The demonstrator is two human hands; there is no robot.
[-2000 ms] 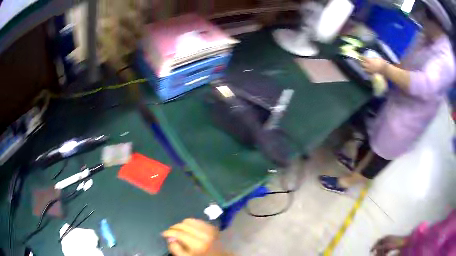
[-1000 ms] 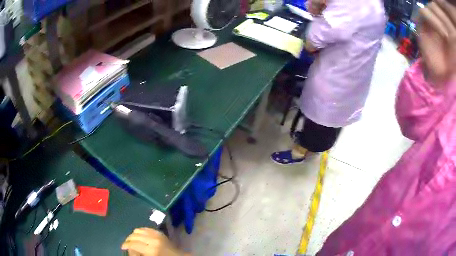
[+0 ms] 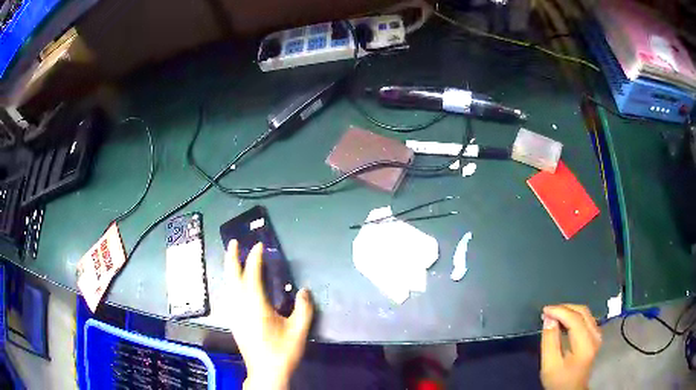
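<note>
A black phone or screen assembly [image 3: 269, 256], with a white label near its top and a small white dot near its bottom, lies tilted on the green mat. My left hand [image 3: 267, 316] spans its lower half, two fingers on its left part and face, thumb at its lower right edge. My right hand [image 3: 568, 343] is at the front edge at lower right, empty, fingers loosely bent and apart. A second phone part [image 3: 186, 270] with a pale face lies left of the black one. A crumpled white cloth [image 3: 395, 255] lies to the right, with thin dark prongs [image 3: 416, 213] across its top.
A cable crosses a brown pad [image 3: 370, 158]. Behind are a power strip [image 3: 320, 44], an adapter [image 3: 305, 105] and a dark driver-like tool [image 3: 458, 101]. A marker [image 3: 446, 148], clear block [image 3: 537, 149] and red card [image 3: 563, 199] lie right. A blue bin [image 3: 149, 327] stands below the left edge.
The view has swung from the neighbouring bench and persons to my own bench. My left hand now shows on the black phone. My right hand is lower and farther right in the picture.
</note>
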